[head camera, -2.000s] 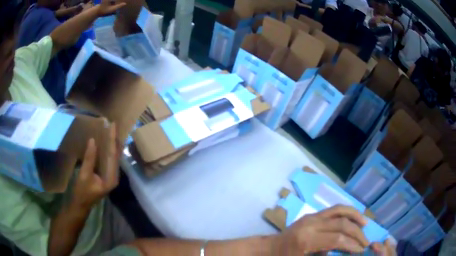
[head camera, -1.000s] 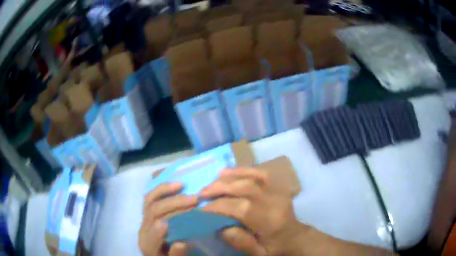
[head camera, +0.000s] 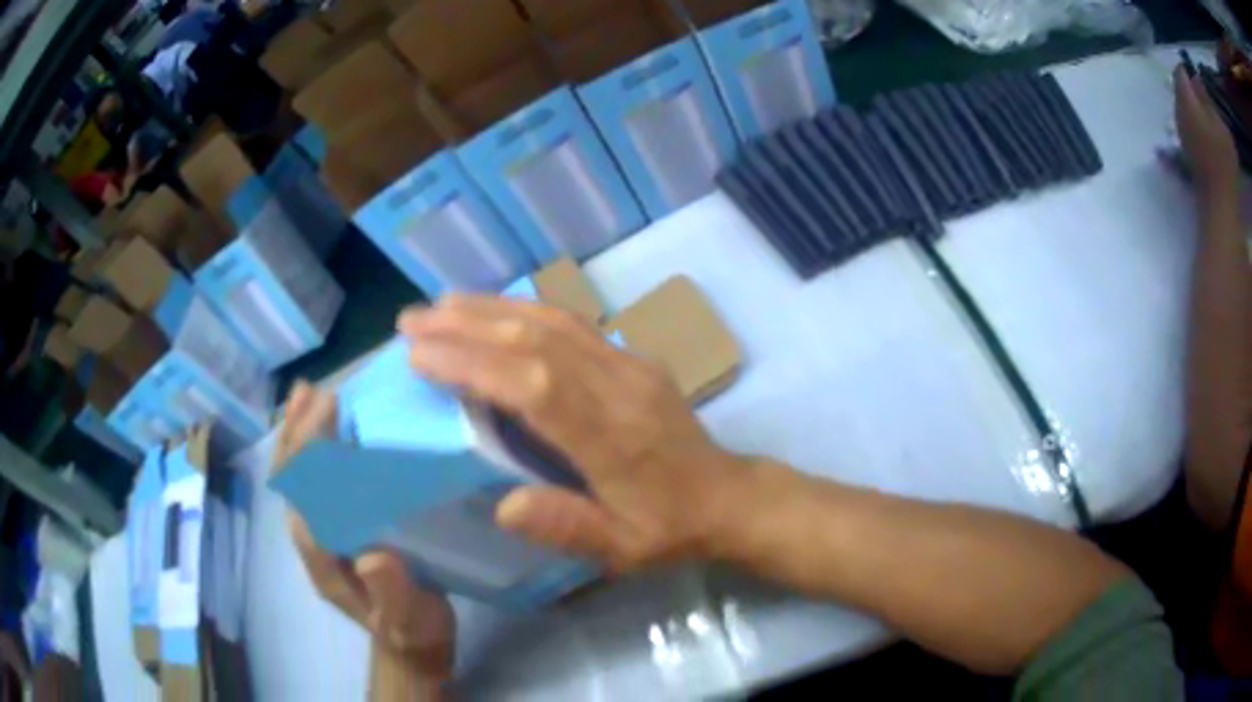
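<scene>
A light blue and white carton is held between my two hands, tilted, with a tapered blue end flap standing out at its left. My left hand grips the carton from the left and below, partly hidden behind it. My right hand lies over its top and right side, fingers on the upper face and thumb on the near side. Flat carton blanks with brown tabs lie on the white table just behind my hands, mostly hidden.
Open erected cartons stand in rows behind the table. A fanned row of dark slim parts lies at right, by a dark green line. A pile of blanks lies at left. A neighbour's arm is at the right edge.
The carton has opened from a flatter shape into a box in my hands and is raised and tilted. My right hand has moved onto its top side. The view has swung right and tilted.
</scene>
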